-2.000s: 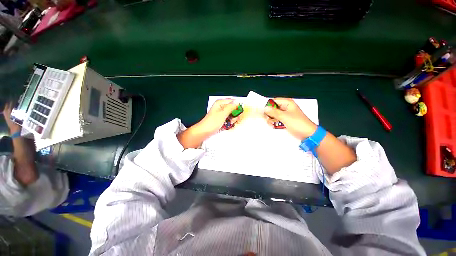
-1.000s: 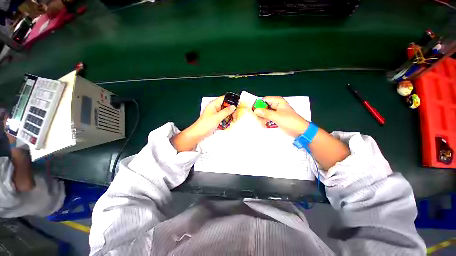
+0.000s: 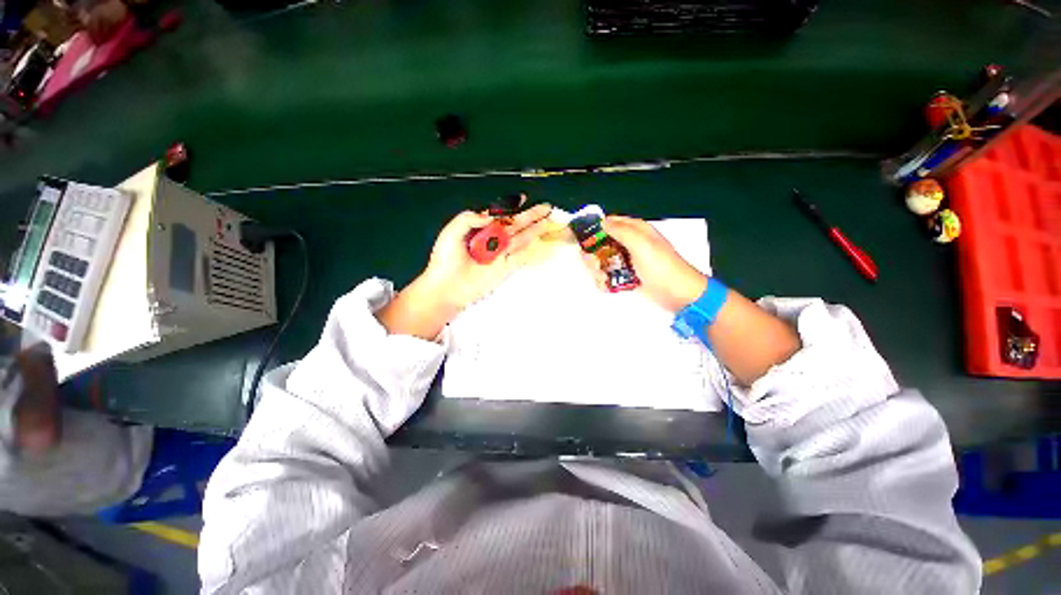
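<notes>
My left hand (image 3: 461, 258) holds a smartwatch unit (image 3: 490, 243), its red case underside facing up and a dark screen part showing past the fingers. My right hand (image 3: 654, 266) holds a second unit (image 3: 618, 270), its open case with circuitry showing and its display module (image 3: 589, 228) above it, with green and pale areas on it. Both units are above the white paper sheets (image 3: 547, 360). A bright blue wrist strap (image 3: 702, 312) is on my right wrist. My fingers partly hide both units.
A red-handled screwdriver (image 3: 853, 253) lies right of the paper, and an orange-red tray (image 3: 1012, 256) stands beyond it. A beige box (image 3: 209, 273) with a calculator (image 3: 76, 262) stands left. Black trays (image 3: 698, 16) are at the back. Another person's arm (image 3: 37, 401) is at left.
The left unit has turned from its dark screen to its red underside. My left fingers have opened out. The right unit has tilted, showing its inside, and its green screen area looks smaller.
</notes>
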